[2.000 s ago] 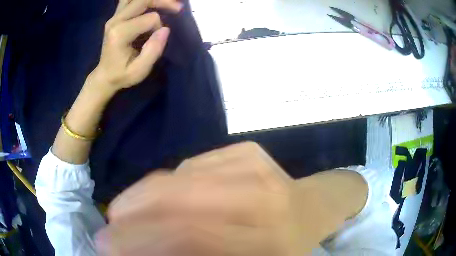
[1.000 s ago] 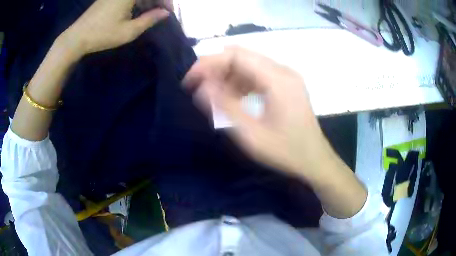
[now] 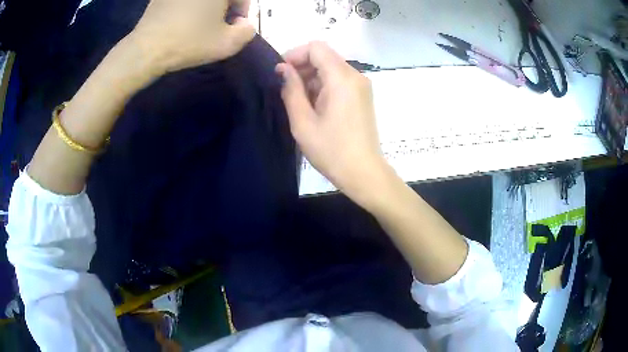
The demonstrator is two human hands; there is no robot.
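Observation:
A large dark navy garment piece (image 3: 206, 165) covers the left side and the lap, with its right edge on the white table (image 3: 441, 117). My left hand (image 3: 193, 34) lies on the cloth at the top left, its fingertips partly cut off by the top edge of the picture. My right hand (image 3: 330, 113) pinches the cloth's right edge between thumb and fingers. The needle and presser foot are not in view.
Thread snips with pink handles (image 3: 482, 60) and black shears (image 3: 544, 65) lie at the table's upper right. A round metal plate (image 3: 367, 9) is at the top. A phone-like dark object (image 3: 611, 103) stands at the right edge. Dark strips (image 3: 551, 258) hang below the table.
My right hand has come up from low in front and now pinches the cloth edge. My left hand has moved up, then slightly right. The small white piece seen by my right hand is gone from view.

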